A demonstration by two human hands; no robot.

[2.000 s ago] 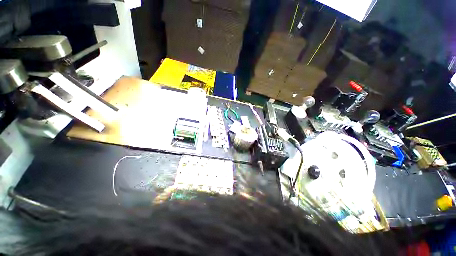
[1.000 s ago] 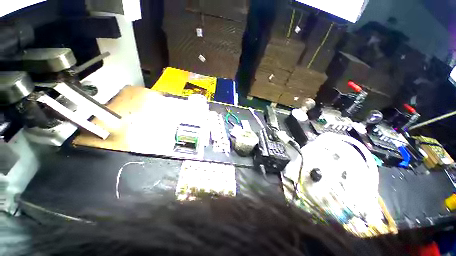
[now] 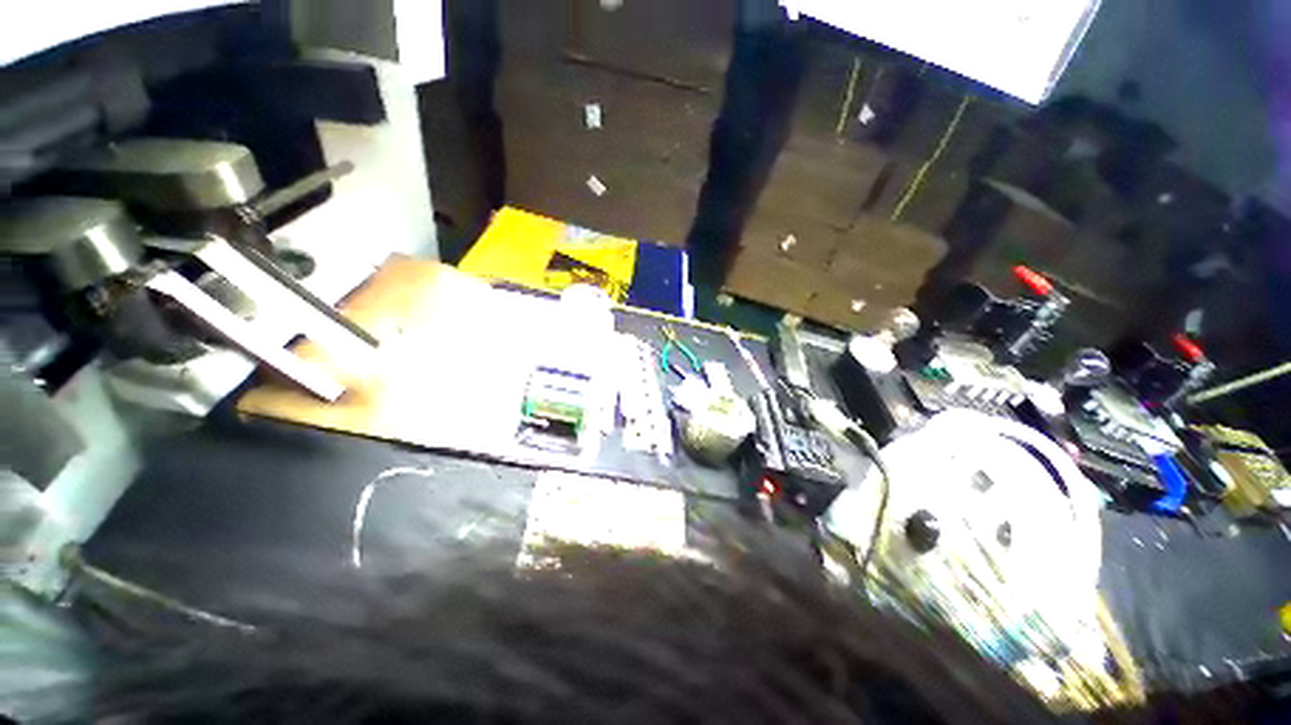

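A pale PCB panel (image 3: 602,517) with small yellowish marks lies flat on the dark bench mat (image 3: 305,496), near the lower middle. Dark, blurred hair or fur covers the bottom of the picture and hides the panel's near edge. A thin white wire (image 3: 371,510) lies curled on the mat left of the panel. A black soldering station (image 3: 800,475) with a red light stands right of the panel. A beige-grey tub (image 3: 712,425) is beside it. Neither of my hands can be seen.
A white machine with two pale arms (image 3: 255,340) stands left. A small green framed device (image 3: 554,405) lies on white paper (image 3: 474,354). Green-handled cutters (image 3: 681,354) lie behind the tub. A white round fan (image 3: 991,510) and red-tipped clamps (image 3: 1034,283) are right. Cartons (image 3: 609,156) stand behind.
The whole view has shifted, so bench things sit lower and further right. The station's red light now shows. Dark hair covers more of the panel's near side than two seconds ago.
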